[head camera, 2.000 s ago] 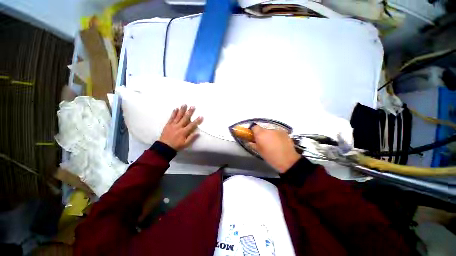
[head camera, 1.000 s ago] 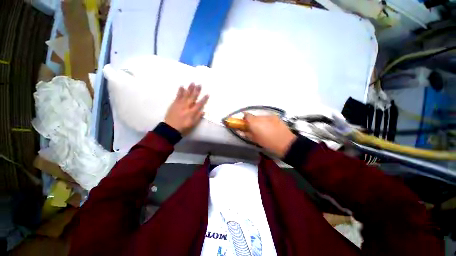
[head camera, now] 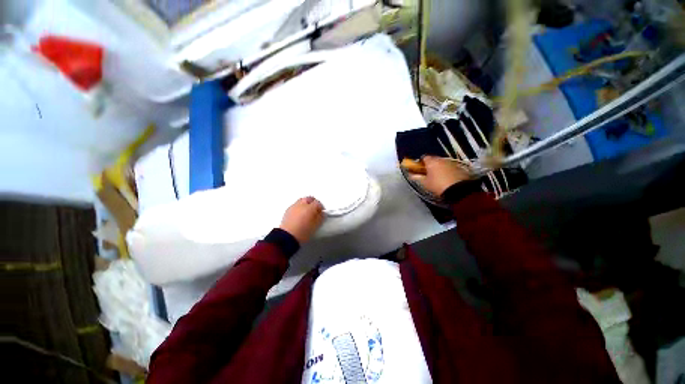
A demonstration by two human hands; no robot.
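Note:
The steam iron (head camera: 412,166) is at the right, over the black striped pad (head camera: 420,142); my right hand (head camera: 443,176) is closed on its orange-brown handle. My left hand (head camera: 303,219) pinches the edge of a white garment piece (head camera: 342,187) near the right end of the padded sleeve board (head camera: 161,251). The cloth edge shows as a curved, ring-like line there. The rest of the cloth is hard to tell from the white padding.
The blue bar (head camera: 206,135) crosses the white table (head camera: 360,82) behind the board. A blue tray (head camera: 601,90) with small parts is at the far right. A pale hose (head camera: 593,124) runs to the upper right. White scraps (head camera: 128,304) and cardboard lie at left.
The iron and my right hand have moved from the sleeve board to the black pad at right. My left hand, earlier flat on the cloth, now pinches its edge farther right. The view has turned right.

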